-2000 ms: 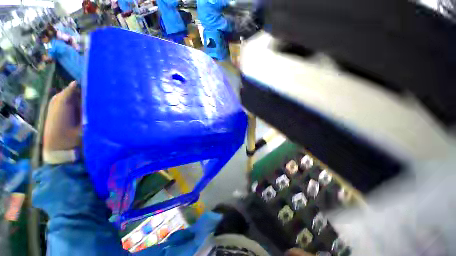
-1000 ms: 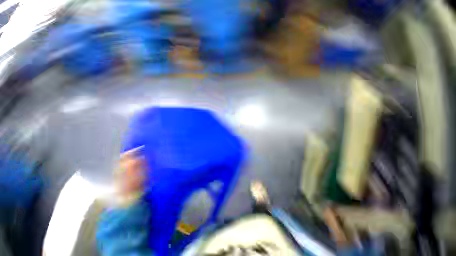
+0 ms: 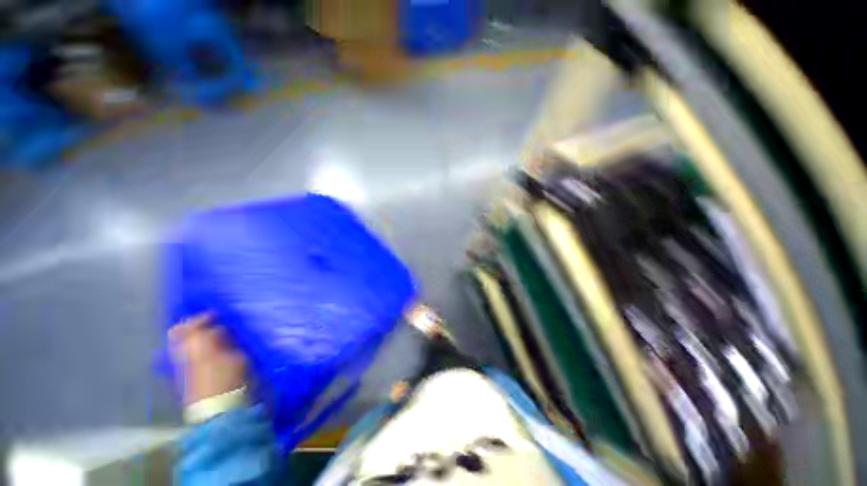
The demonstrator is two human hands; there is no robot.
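A bright blue plastic stool (image 3: pixel 295 275) is in front of me, tilted, its flat seat towards the camera and its legs low down. My left hand (image 3: pixel 207 363), bare with a pale band at the wrist and a blue sleeve, is shut on the stool's left edge. The fingertips are blurred. My right hand cannot be made out. A small skin-toned patch (image 3: pixel 425 319) with dark cloth behind it shows at the stool's right edge, more like a foot than a hand, but blurred.
A rack or bench with pale rails (image 3: pixel 608 332), green panels and blurred dark and white items stands close on the right. Grey floor (image 3: pixel 86 323) lies left and ahead, with a yellow line. Blue-clad people (image 3: pixel 190 47) and a brown box (image 3: pixel 366 33) are beyond.
The view has swung from the bench and black tray to the floor and the rack on the right. The stool has stayed in my left hand and now sits lower in view.
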